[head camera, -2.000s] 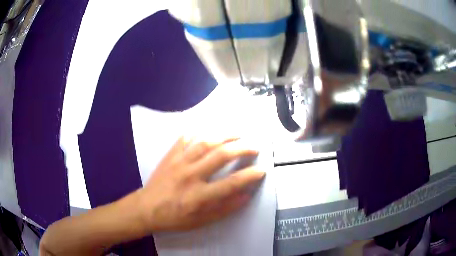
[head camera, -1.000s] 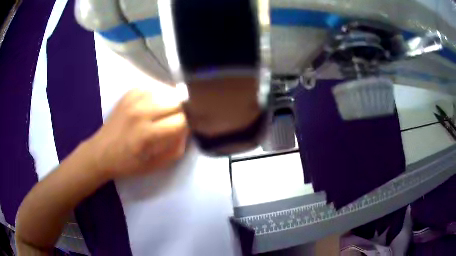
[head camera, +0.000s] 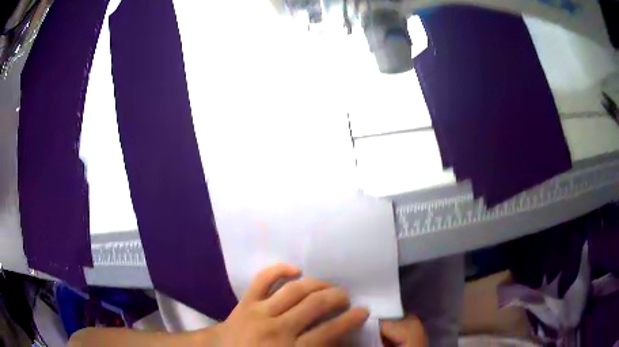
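A white panel (head camera: 319, 251) lies over a dark purple cut panel (head camera: 159, 142). Its lower end reaches past the table's front edge, and its upper part blends into the glare. My left hand (head camera: 292, 308) rests on the panel's lower end, fingers slightly bent and spread. My right hand (head camera: 404, 332) is at the panel's lower right corner, mostly cut off by the bottom edge; its grip is hidden. The machine's presser area (head camera: 390, 44) is at the top, partly washed out by light.
A long purple stack (head camera: 54, 149) lies at the left. A purple pile (head camera: 495, 108) lies right of the needle area. A grey ruler strip (head camera: 434, 217) edges the table. Part of some black snips (head camera: 611, 105) shows far right. Cloth (head camera: 570, 298) hangs below the table edge.
The view has shifted, and the machine head is now mostly out of the top. My left hand has moved down to the panel's lower end. My right hand now shows at its corner.
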